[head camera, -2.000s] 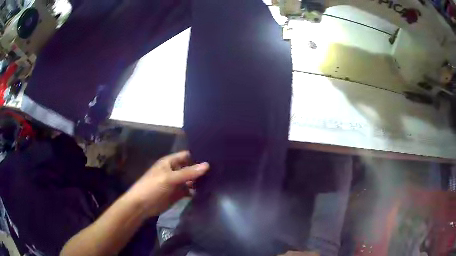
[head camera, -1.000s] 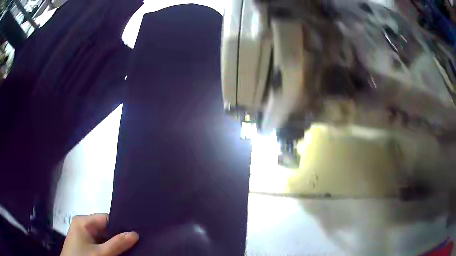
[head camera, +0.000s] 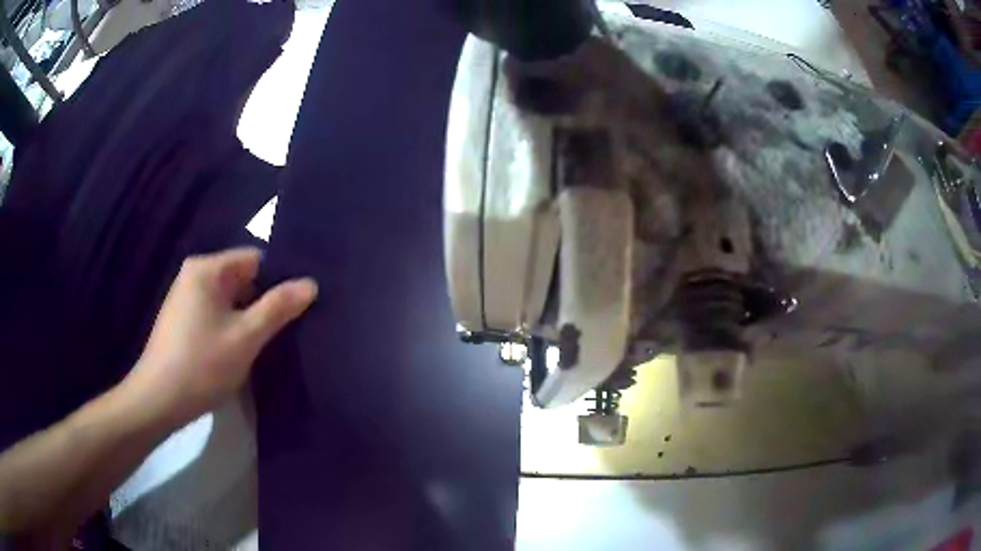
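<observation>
A long dark navy-purple cut panel (head camera: 377, 280) lies from the top to the bottom of the picture, left of the sewing machine head (head camera: 527, 215). Its right edge runs beside the lit needle area, which the head partly hides. My left hand (head camera: 221, 323) holds the panel's left edge between thumb and fingers, at about mid-height. My right hand is not in view.
A wide pile of dark cut panels (head camera: 129, 194) with a wavy edge lies on the left of the white table (head camera: 613, 517). The worn machine arm (head camera: 775, 215) reaches to the right. Blue objects (head camera: 947, 65) show at the top right.
My left hand has moved up along the panel's left edge. The panel's rounded top end has gone out of the picture at the top. The view has shifted toward the machine head.
</observation>
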